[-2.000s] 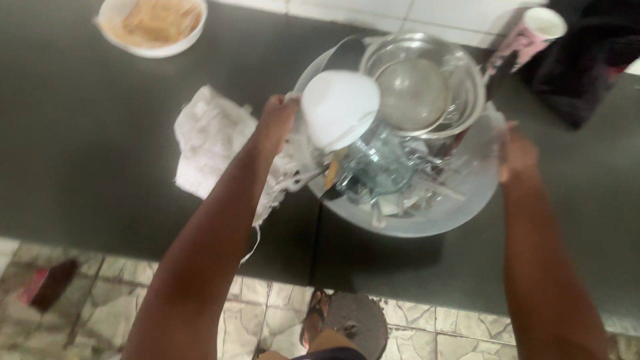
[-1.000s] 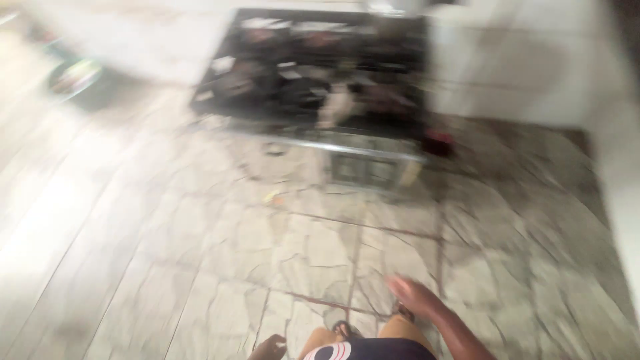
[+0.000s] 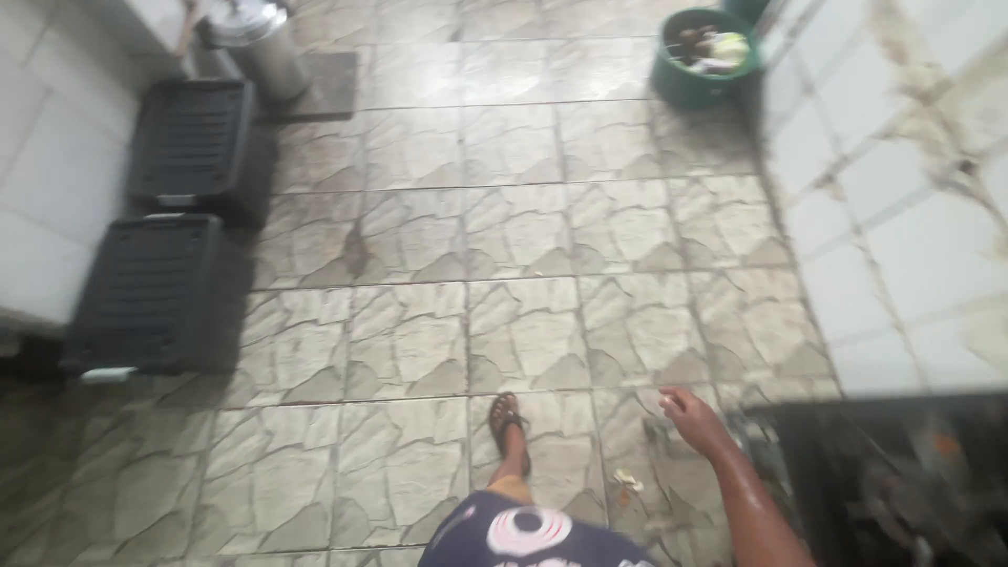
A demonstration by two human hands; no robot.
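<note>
My right hand (image 3: 693,421) hangs over the tiled floor at the lower right, its fingers loosely curled, with no object seen in it. It is nearest to the dark stove top (image 3: 898,480) at the right edge, and small food scraps (image 3: 628,479) lie on the floor below and left of it. My left hand is out of the frame. One sandaled foot (image 3: 505,417) steps forward on the tiles below my patterned dark garment (image 3: 535,531).
Two dark lidded storage boxes (image 3: 153,291) line the left wall. Beyond them stands a shiny metal container (image 3: 264,51) near a dark floor mat (image 3: 331,83). A green bucket (image 3: 697,87) holding scraps is by the right tiled wall (image 3: 929,236).
Two seconds ago both hands held a large basin of dishes at a dark counter; it is out of view now. The view has swung from the counter past the stove to the floor.
</note>
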